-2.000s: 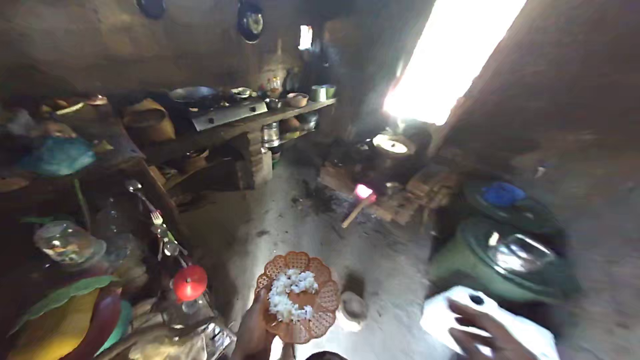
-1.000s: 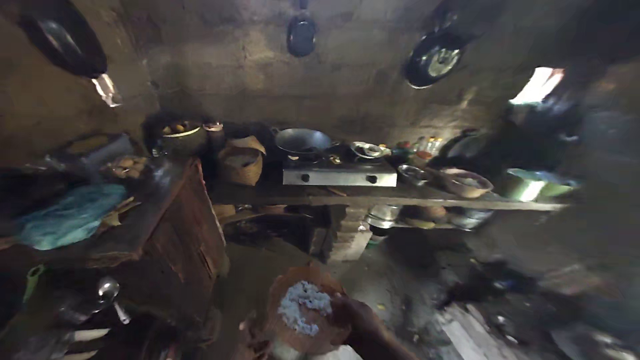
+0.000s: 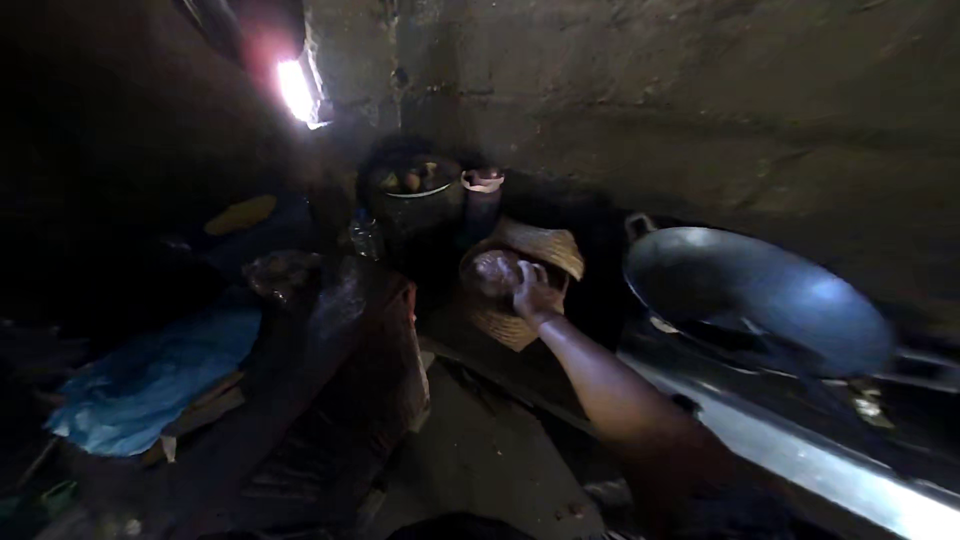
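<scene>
My right hand point(image 3: 536, 294) reaches in from the lower right, its fingers at the opening of a woven basket point(image 3: 506, 330). Inside the basket, beside my fingertips, lies a pale, blurred mass point(image 3: 493, 271) within a brown round rim; whether it is the rice on its plate is unclear. Whether my fingers grip anything is also unclear. A raised woven flap point(image 3: 551, 244) stands behind my hand. My left hand is out of view.
A large metal wok point(image 3: 750, 292) sits on the gas stove point(image 3: 795, 450) at right. Behind the basket are a pot point(image 3: 416, 199) and a tall container point(image 3: 482, 199). A blue plastic bag point(image 3: 161, 375) lies on the left surface, beyond a wooden edge point(image 3: 412, 352).
The view has turned left and come nearer the basket. My right hand, at the brown plate of rice one second ago, is now at the basket. My left hand has left the view.
</scene>
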